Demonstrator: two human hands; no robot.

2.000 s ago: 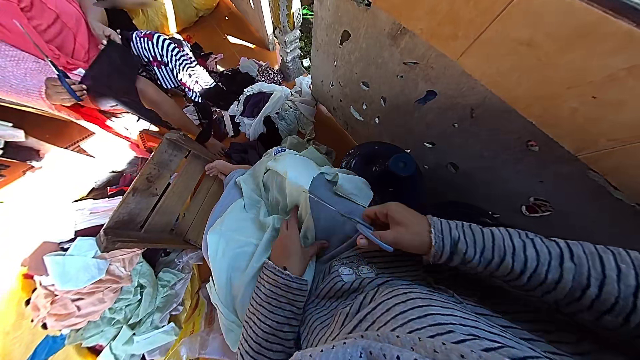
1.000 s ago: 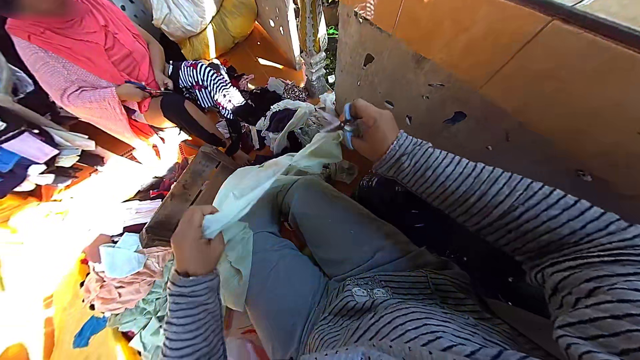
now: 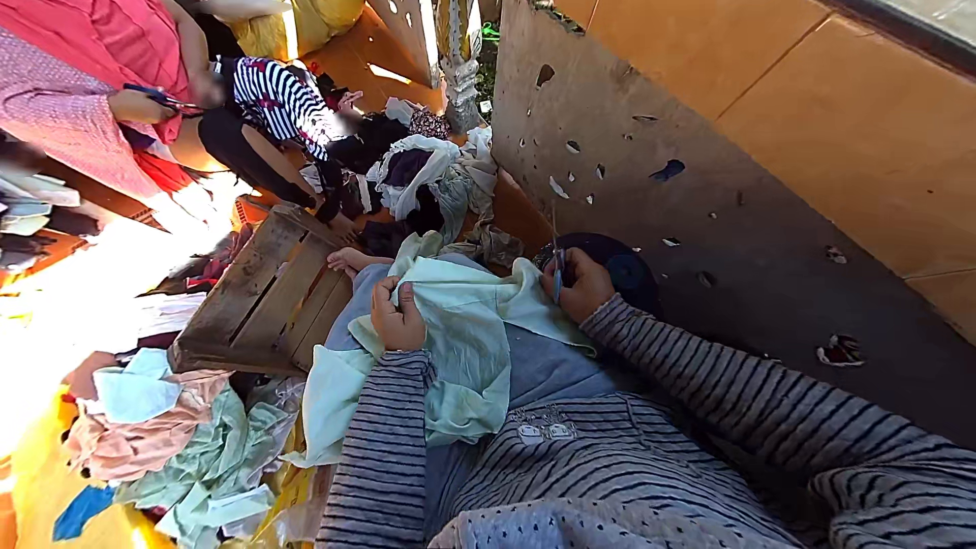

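Note:
Pale green cloth (image 3: 465, 328) lies across my lap. My left hand (image 3: 398, 314) pinches a fold of it between thumb and fingers. My right hand (image 3: 579, 284) grips blue-handled scissors (image 3: 558, 274), their blades pointing away from me, and the edge of the cloth is beside it. Whether that hand also holds the cloth, I cannot tell. The cloth is stretched between the two hands. Beyond my right hand sits a dark round object (image 3: 629, 267), partly hidden.
A wooden crate (image 3: 263, 305) stands left of my knees. Loose cloth pieces (image 3: 152, 427) lie at lower left, and a pile of rags (image 3: 431, 175) lies ahead. A board with holes (image 3: 610, 168) rises at right. At upper left a person holds scissors (image 3: 164, 99).
The cloth was stretched between my raised right hand and my left hand; now it is spread over my lap. My right hand has come down with the scissors, and my left hand has moved right.

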